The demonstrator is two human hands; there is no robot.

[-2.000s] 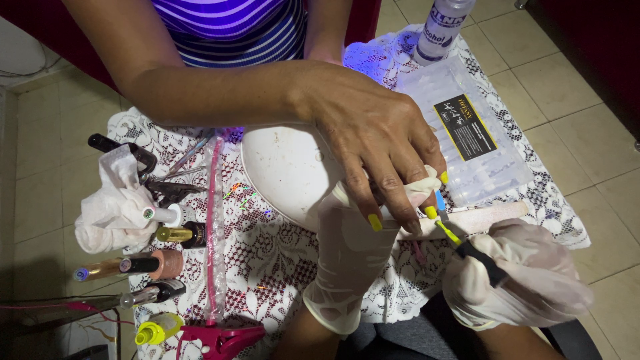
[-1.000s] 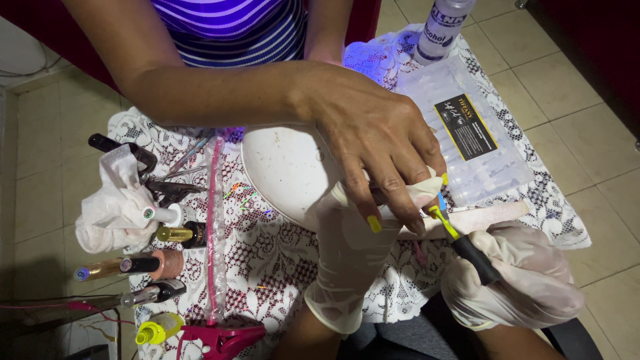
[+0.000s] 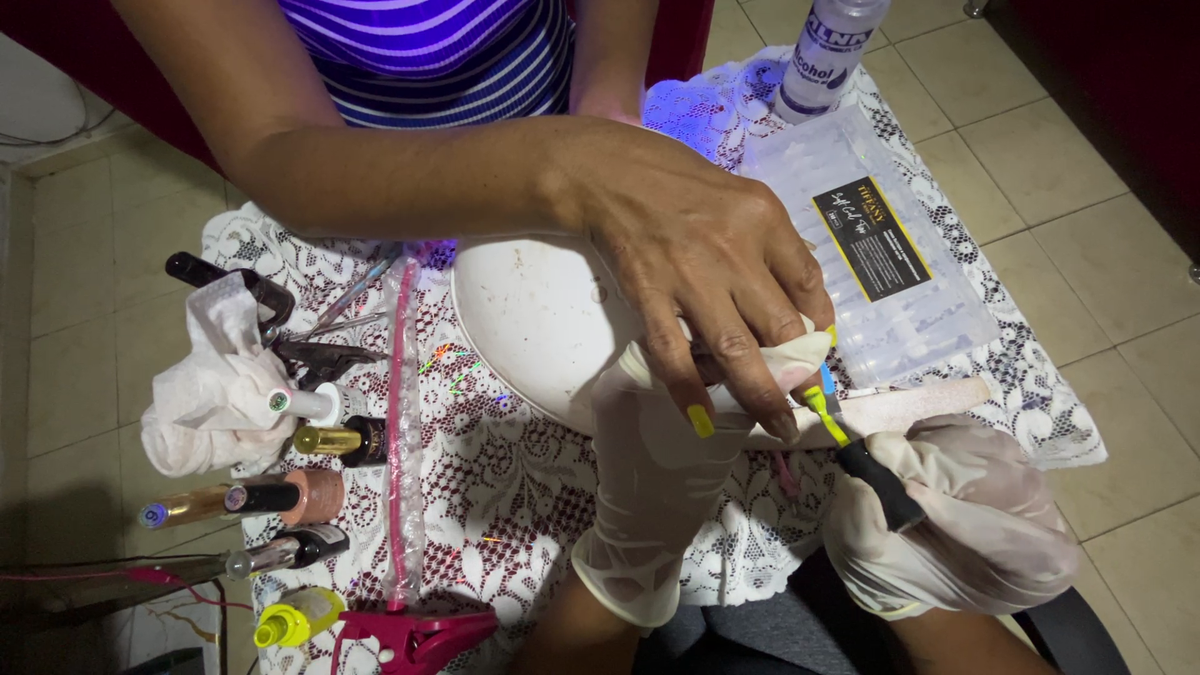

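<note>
My left hand (image 3: pixel 670 422), in a whitish glove, is closed around fingers of another person's hand (image 3: pixel 703 244) from below. That hand lies palm down, with yellow polish on some nails. My right hand (image 3: pixel 947 516), gloved too, grips the black cap of a nail polish brush (image 3: pixel 877 478). The brush's yellow-coated tip touches or nearly touches a fingertip held by my left hand. A nail file (image 3: pixel 914 403) lies behind the brush. At the lower left an uncapped yellow polish bottle (image 3: pixel 300 617) lies tilted beside a pink clamp (image 3: pixel 412 642).
A white lamp base or dish (image 3: pixel 534 319) sits mid-table on a lace tablecloth (image 3: pixel 506 506). Left are several polish bottles (image 3: pixel 342 441), crumpled tissue (image 3: pixel 216 384) and a plastic-wrapped pink rod (image 3: pixel 403 431). Right are a nail tip box (image 3: pixel 872 253) and an alcohol bottle (image 3: pixel 825 56).
My right hand has shifted slightly with the brush, whose tip has moved around the held fingertip. My left hand keeps its hold on the other person's fingers.
</note>
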